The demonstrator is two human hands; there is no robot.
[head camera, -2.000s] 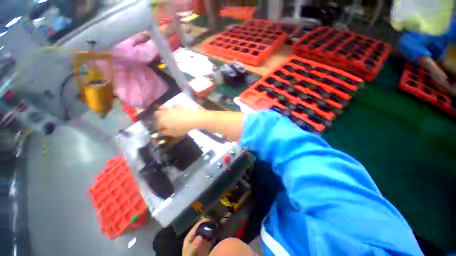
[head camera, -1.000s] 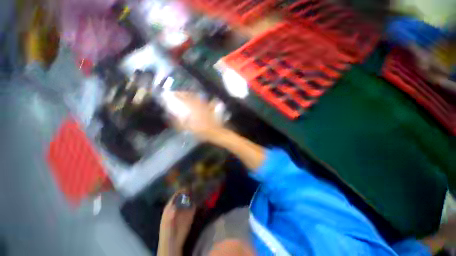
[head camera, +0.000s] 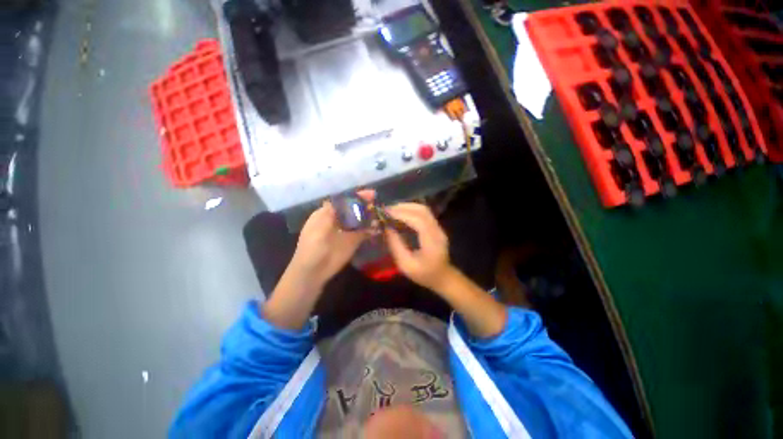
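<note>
My left hand holds a small black unit with a shiny round end, just in front of the silver machine's front edge. My right hand is right beside it, its fingers bent around a dark, slim thing that reaches toward the unit. What this thing is cannot be told. The fingertips of both hands are close together at the unit.
The silver machine bears a handheld meter with an orange plug and a long black object. A red grid tray is on the floor at left. A filled red tray and white paper lie on the green bench.
My right hand has come back from over the machine to the unit in my left hand, now with a dark thing in its fingers. The view has turned down toward my lap.
</note>
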